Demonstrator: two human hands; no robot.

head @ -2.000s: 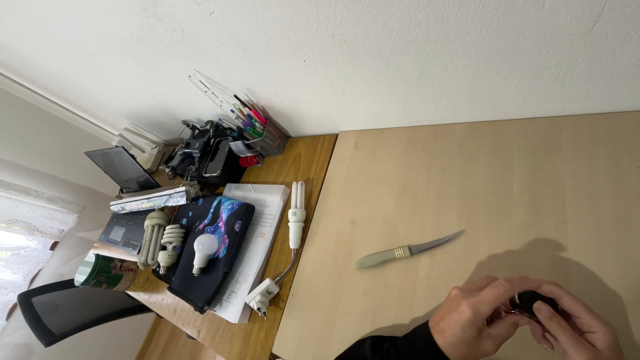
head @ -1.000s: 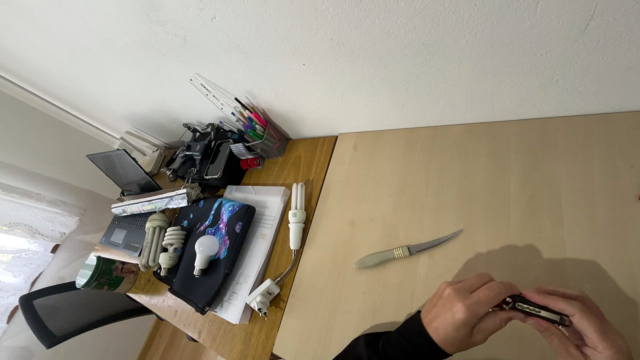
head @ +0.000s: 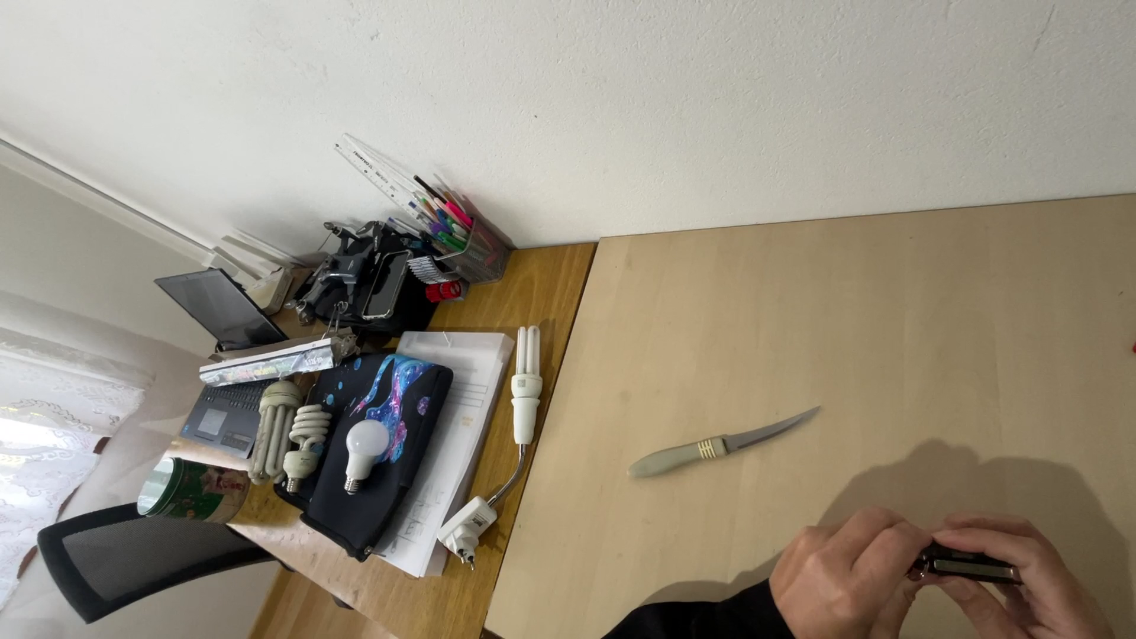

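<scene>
A small dark object with a shiny metal strip point(head: 972, 566), its kind unclear, is held between both hands near the lower right. My left hand point(head: 843, 572) grips its left end, its fingers curled over that end. The fingers and thumb of my right hand point(head: 1021, 568) pinch it from above and below along the right part. A knife with a grey-green handle point(head: 679, 457) lies on the pale tabletop point(head: 799, 311), up and left of my hands, its curved blade pointing right. Neither hand touches the knife.
On the wooden desk point(head: 559, 293) at left are a white compact fluorescent lamp point(head: 525, 390) on a corded plug point(head: 468, 525), papers point(head: 475, 355), a patterned sleeve point(head: 382, 479) bearing an LED bulb point(head: 364, 448), a laptop point(head: 222, 311) and a pen holder point(head: 484, 253). A mesh chair point(head: 151, 550) stands below.
Both hands stay together at the lower right and have turned the dark object, so its long metal strip, not visible two seconds ago, now shows. The knife has stayed in place.
</scene>
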